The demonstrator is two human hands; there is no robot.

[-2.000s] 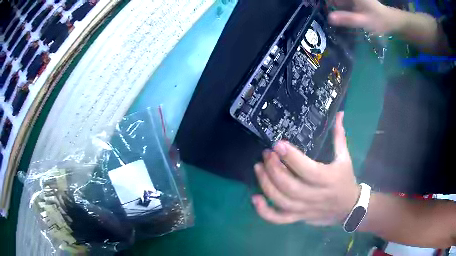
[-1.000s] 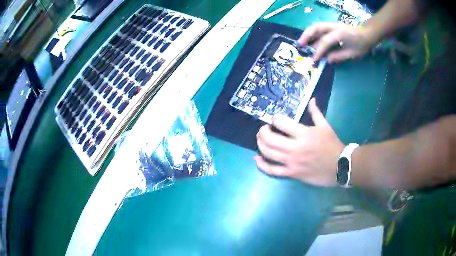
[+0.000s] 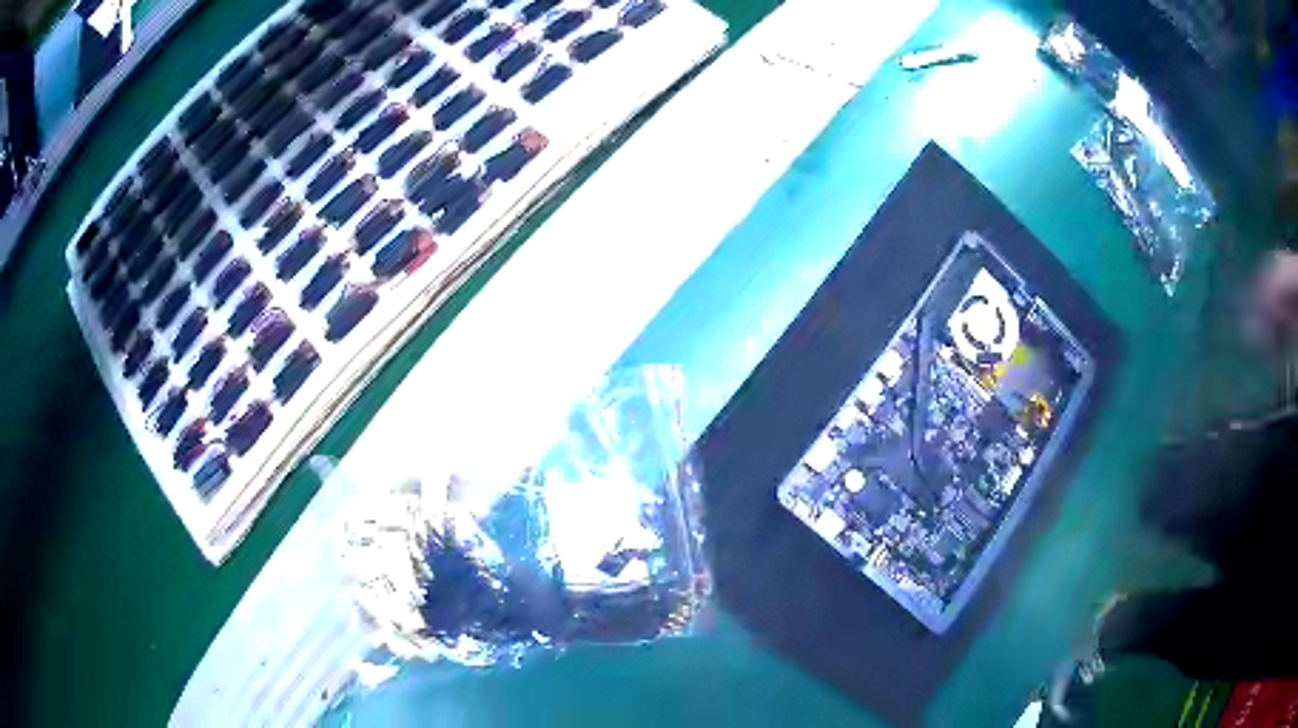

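The open flat electronic unit (image 3: 925, 427) lies on a black mat (image 3: 769, 455) right of centre, its circuit board facing up. A pale round fan (image 3: 982, 327) sits near its top corner, with orange patches beside it and a dark heat pipe (image 3: 922, 384) along the board. No hand touches the unit. My left hand is not in view. A small blurred skin-coloured patch is cut off by the right edge; it may be my right hand, but its fingers and any hold cannot be made out.
A white grid tray (image 3: 328, 228) of dark parts lies upper left beside a white strip (image 3: 626, 213). A clear bag of parts (image 3: 570, 526) lies left of the mat. Another clear bag (image 3: 1139, 171) and a slim light tool (image 3: 940, 57) lie at the upper right. Dark shape at right.
The two hands that were at the unit's edges have come away from it. The view has shifted, so the unit now appears farther right and lower, and more of the grid tray shows than two seconds ago.
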